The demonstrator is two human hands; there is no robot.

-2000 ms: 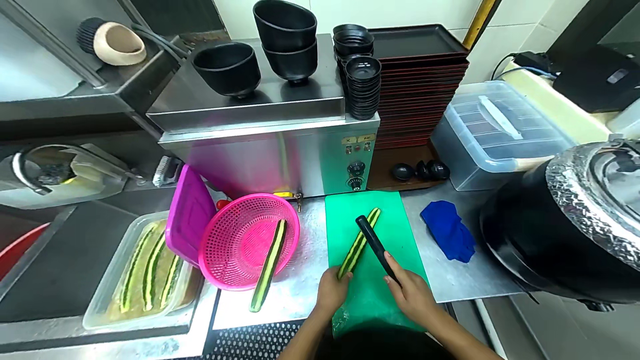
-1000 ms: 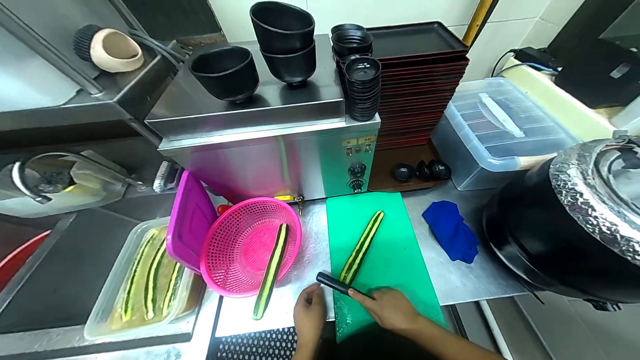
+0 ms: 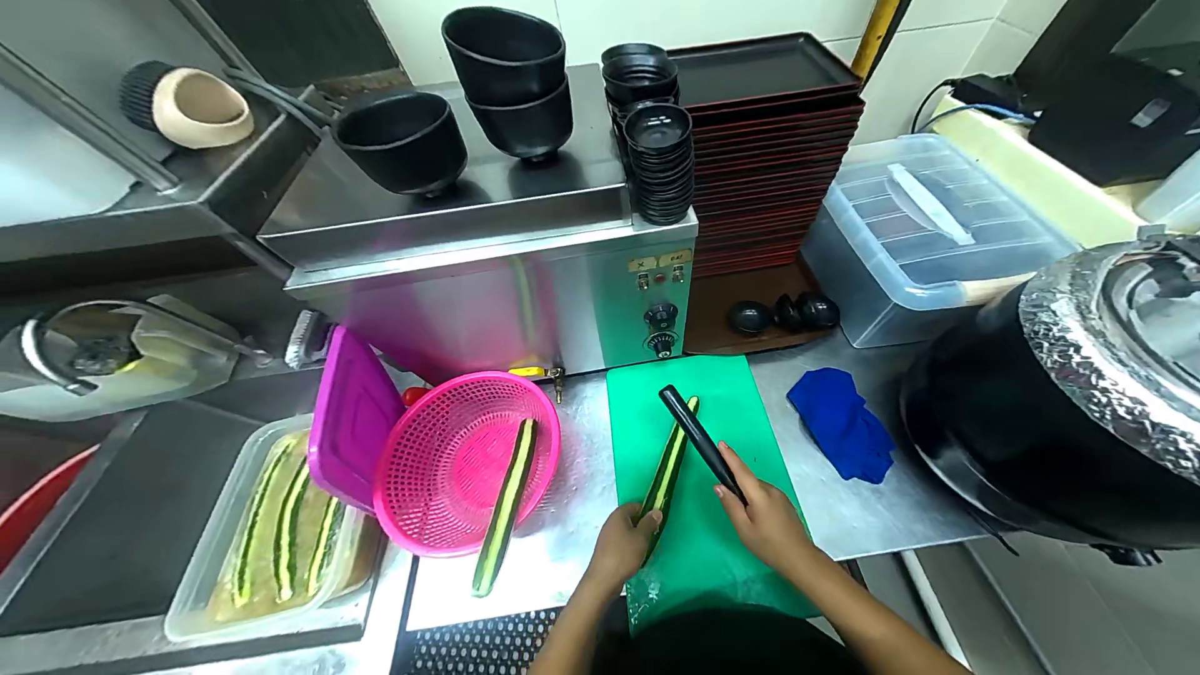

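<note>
On the green cutting board (image 3: 722,572) lies a striped, partly peeled cucumber (image 3: 668,469), slanting away from me. My left hand (image 3: 626,544) is closed around its near end. My right hand (image 3: 764,511) grips a black-handled tool (image 3: 701,442), held slantwise just over the board to the right of the cucumber; its working end is hidden by the hand. Another striped cucumber (image 3: 506,511) leans across the rim of a pink plastic colander (image 3: 412,487), left of the board. Several striped cucumbers (image 3: 289,534) lie in liquid in a clear plastic tub (image 3: 202,572).
A blue cloth (image 3: 842,427) and a large black pot (image 3: 1050,422) are at the right. Behind stand a steel appliance (image 3: 487,319) with black bowls (image 3: 403,145), stacked trays (image 3: 769,159) and a lidded plastic box (image 3: 900,244). A magenta lid (image 3: 347,422) leans beside the colander.
A second ago my left hand was off the cucumber, near the tool's handle end; now it holds the cucumber's near end. The tool in my right hand has swung to point away from me.
</note>
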